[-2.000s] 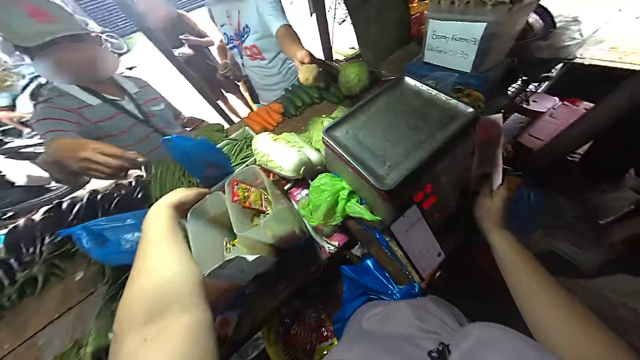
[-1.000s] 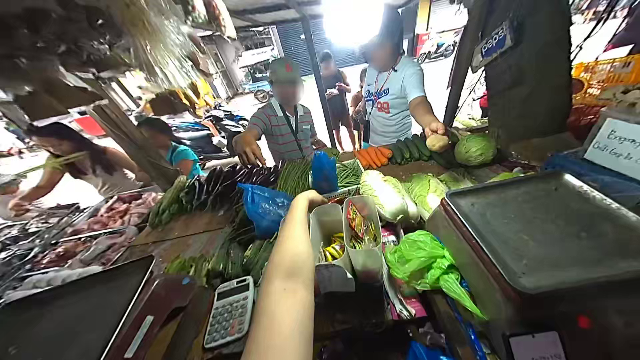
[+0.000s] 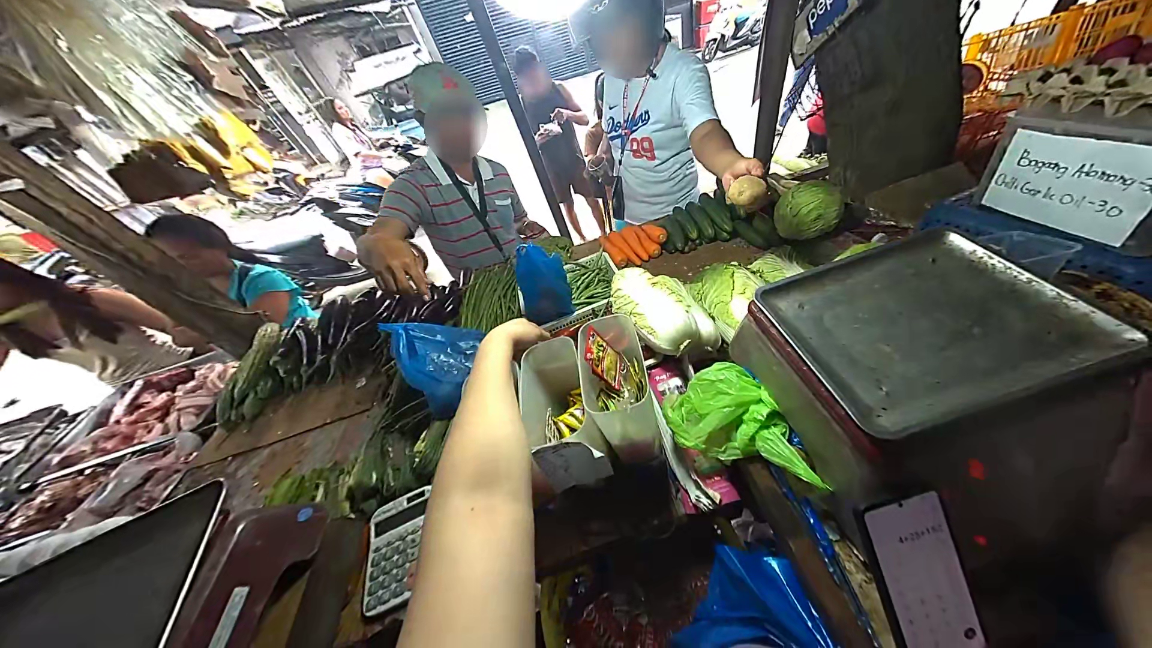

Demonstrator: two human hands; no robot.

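My left hand (image 3: 517,335) reaches to the back rim of a translucent plastic container (image 3: 551,373); its fingers are hidden behind the rim. Beside it, a second container (image 3: 621,409) holds small seasoning packets. Blue plastic bags lie on both sides of that hand, one (image 3: 436,360) left and one (image 3: 543,283) just beyond. Under my left forearm is a calculator (image 3: 396,551). Of my right arm, only a blurred skin-coloured patch shows at the lower right edge, near a weighing scale with a metal tray (image 3: 945,328) and a phone (image 3: 925,571); what that hand holds cannot be seen.
Napa cabbage (image 3: 661,310), carrots (image 3: 633,245), cucumbers (image 3: 702,220) and eggplants (image 3: 337,337) cover the stall. Green plastic bag (image 3: 733,414) lies by the scale. Across the stall, one person holds a potato (image 3: 746,192); another in a striped shirt reaches over the eggplants. Meat trays stand left.
The view has swung widely since the earliest frame. My left hand stays at the containers. My right hand, which showed beside the scale holding something flat, is now almost wholly out of view.
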